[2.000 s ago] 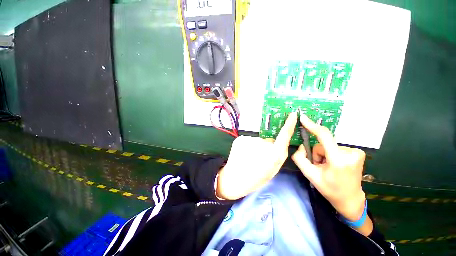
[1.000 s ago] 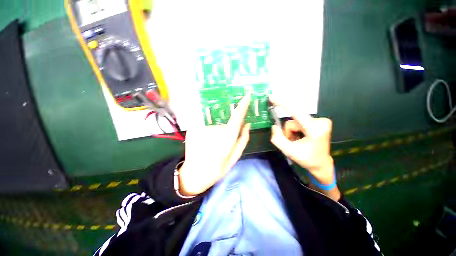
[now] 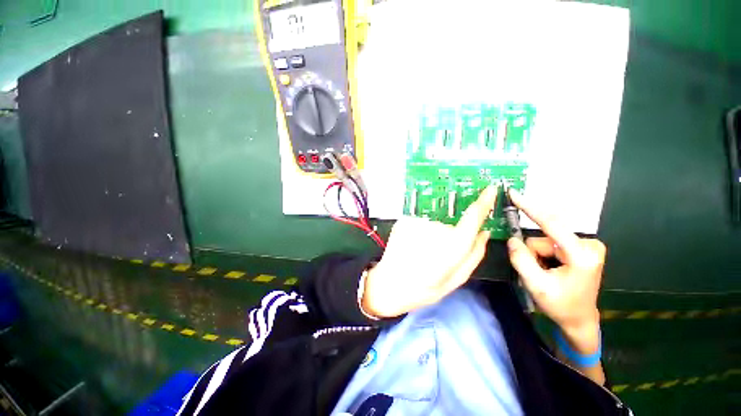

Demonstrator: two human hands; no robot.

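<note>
A green PCB panel with two rows of small boards lies on white paper. My right hand holds a dark pen-like test probe, its tip at the panel's lower row, right of centre. My left hand lies over the panel's lower edge, fingertips close beside the probe tip. Whether it holds a second probe cannot be seen. The multimeter, dark grey with a yellow edge, lies left of the panel; its display digits are unclear. Red and black test leads loop from its bottom.
A black mat lies at the far left. A dark slab, cut off by the frame, is at the right edge. Yellow-and-black striped tape runs along the near side. A blue bin is low at the left.
My view swung right and back. Over the two seconds both hands and the probe moved right along the panel's lower row; since one second ago the probe tip is slightly further left on it.
</note>
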